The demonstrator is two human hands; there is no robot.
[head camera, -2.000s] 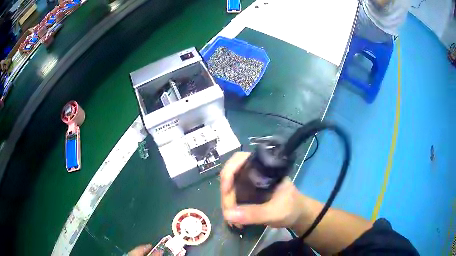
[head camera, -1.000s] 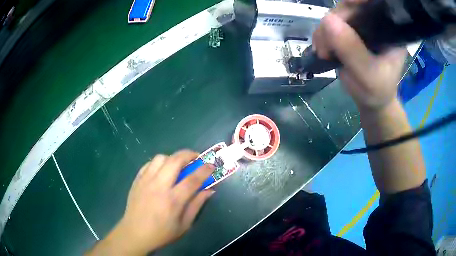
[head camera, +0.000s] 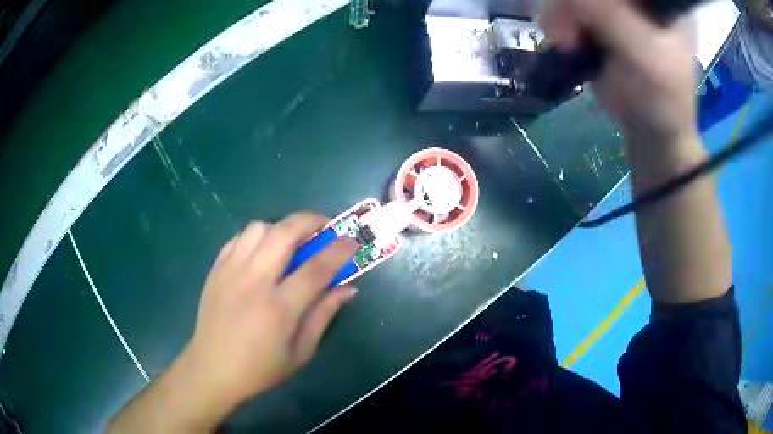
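A pink handheld fan unit (head camera: 437,191) lies on the dark green bench, its round head to the upper right. Its open handle shows a blue battery (head camera: 312,254) and a green circuit board (head camera: 368,253). My left hand (head camera: 258,297) holds the handle, fingers over the battery. My right hand (head camera: 631,63), blurred and cut by the top edge, grips the black electric screwdriver (head camera: 559,75). The screwdriver's tip end is at the front of the silver-white screw feeder (head camera: 462,63); the exact contact is hidden.
The bench (head camera: 254,161) has a worn white edge strip (head camera: 199,68) at the left, with a green surface beyond. A small green part (head camera: 359,12) lies near the feeder. The black cord (head camera: 670,188) hangs at the right over the blue floor (head camera: 585,288).
The view has shifted, so the fan and feeder sit higher in the picture. My left hand stays on the handle. The screwdriver, above the fan's right two seconds ago, is now at the feeder.
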